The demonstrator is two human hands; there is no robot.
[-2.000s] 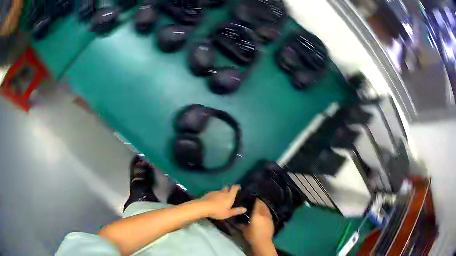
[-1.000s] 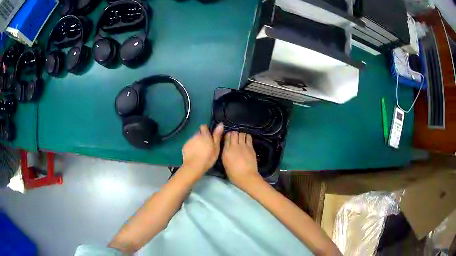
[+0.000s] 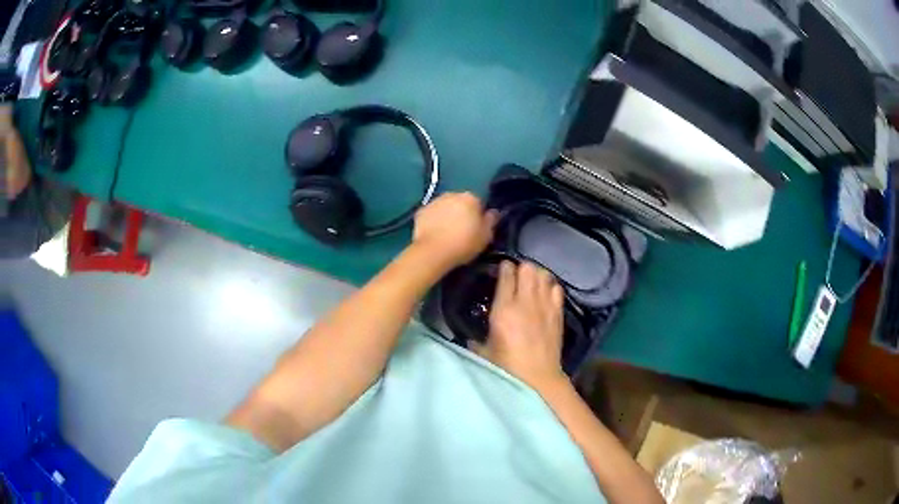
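Note:
A black moulded insert tray [image 3: 629,241] lies at the bench's near edge, with a grey-floored oval recess [image 3: 564,251] showing. My left hand [image 3: 453,228] is curled at the tray's upper left edge; its fingertips are hidden. My right hand [image 3: 527,317] is over the tray's near half, fingers on a dark glossy rounded part [image 3: 475,300], mostly covered by the hand. One pair of black headphones [image 3: 330,209] lies on the green mat left of the tray.
Open black boxes with pale insides [image 3: 680,148] stand right of the tray. More headphones [image 3: 345,49] lie at the back left. A green stick [image 3: 797,303] and white device [image 3: 814,325] lie at right. A red stool [image 3: 108,241], blue crate [image 3: 34,413] and plastic-lined carton [image 3: 725,468] are below.
The glossy black oval seen in the tray's far half is gone from there, and the grey recess shows. My left hand has moved up to the tray's edge. The view has shifted.

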